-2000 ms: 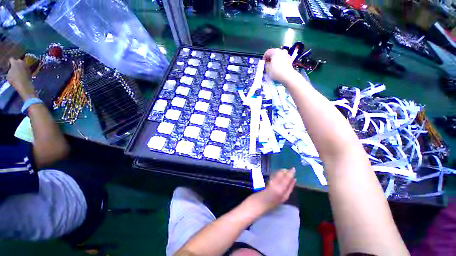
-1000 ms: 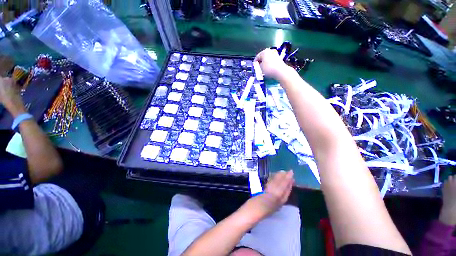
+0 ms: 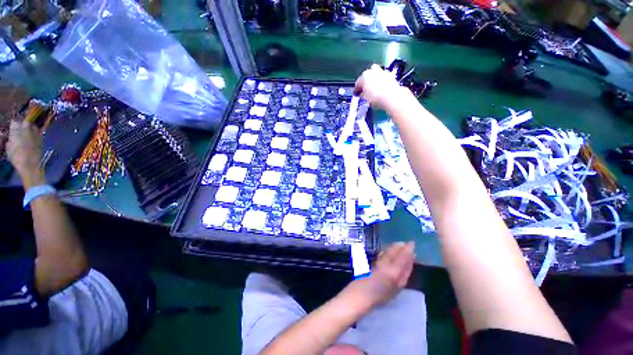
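A black tray (image 3: 194, 220) holds rows of circuit boards (image 3: 264, 197) with bright silver-white squares. White ribbon cables (image 3: 352, 177) lie along its right side, and one blue-tipped cable (image 3: 359, 260) hangs over the front edge. My right hand (image 3: 378, 87) is at the tray's back right corner, its fingertips closed on the upper end of a white ribbon cable; a board under the fingers cannot be made out. My left hand (image 3: 394, 267) is low by the bench's front edge, beside the hanging cable, its fingers loosely extended with nothing visible in it.
Loose white cables (image 3: 392, 166) lie right of the tray, partly behind my right forearm. Farther right is a heap of boards with curling cables (image 3: 534, 180). A clear plastic bag (image 3: 142, 69), orange wires (image 3: 97, 149) and another person's arm (image 3: 52, 229) are left. Dark wired parts (image 3: 416, 84) lie behind.
The view has shifted slightly. The white cable below my right fingertips now slants down onto the others at the tray's right side. My left hand has stayed low near the bench edge.
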